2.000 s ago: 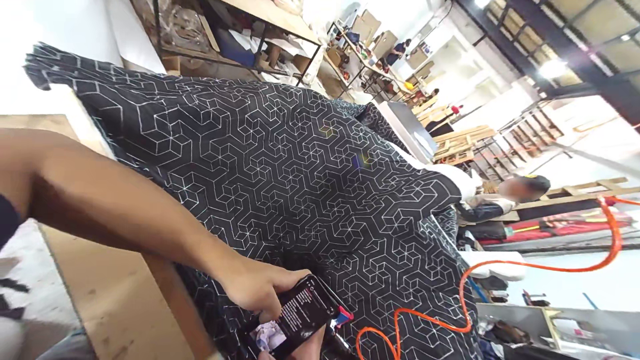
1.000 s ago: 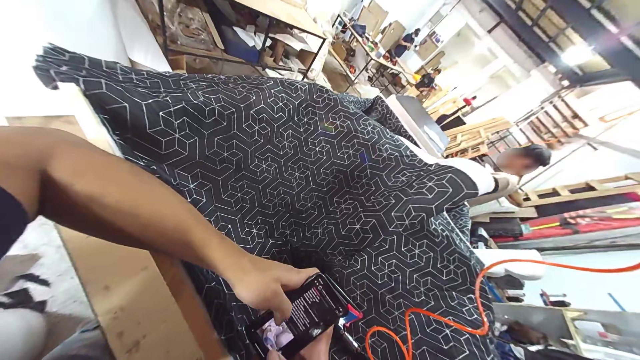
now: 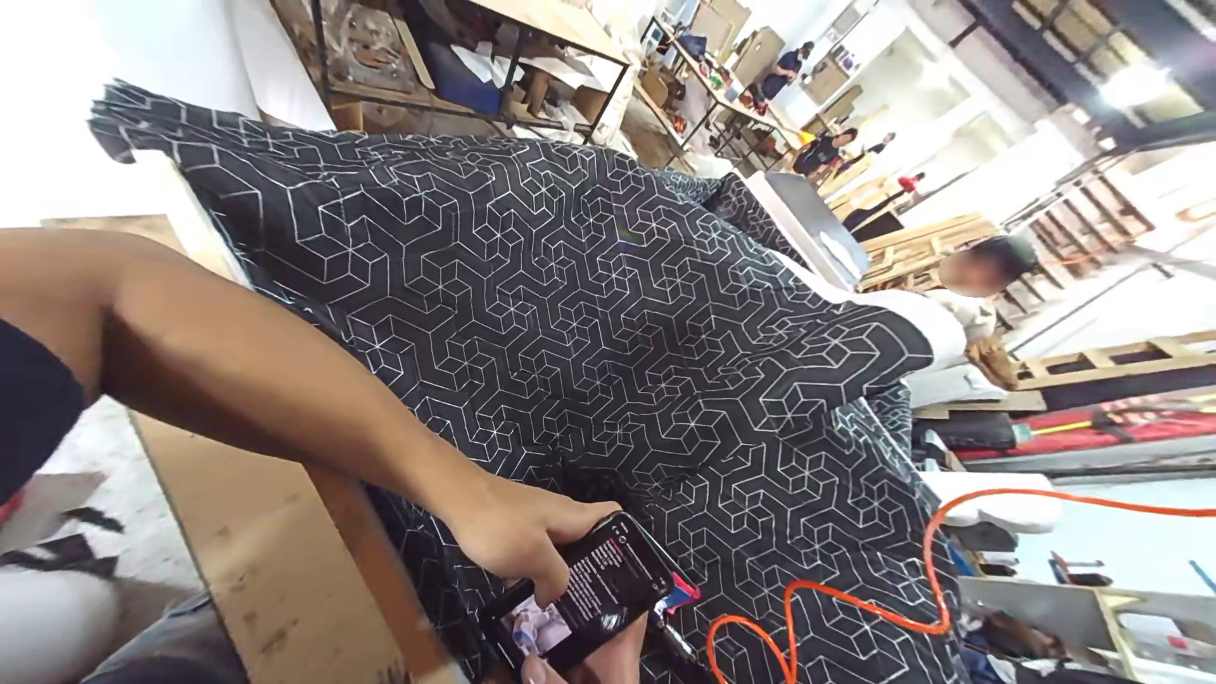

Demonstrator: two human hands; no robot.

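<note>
A smartphone with a lit screen of text and a picture is held low in the view, above black fabric. My left hand reaches in from the left and grips its upper left edge, one digit over the screen. Beneath the phone, my right hand supports it, mostly hidden, its thumb tip at the lower edge. The black fabric with white geometric lines is draped in folds over a large piece. Beside the phone lies a partly hidden metal tool or fitting, near a small red and blue item.
An orange hose loops across the fabric at lower right. Wooden or cardboard panels stand at lower left. A co-worker is beyond the fabric at right. Behind are a worktable, wooden frames and several other people.
The orange hose, which rose high at the right two seconds ago, now runs lower and flatter toward the right edge. Both hands stay on the phone.
</note>
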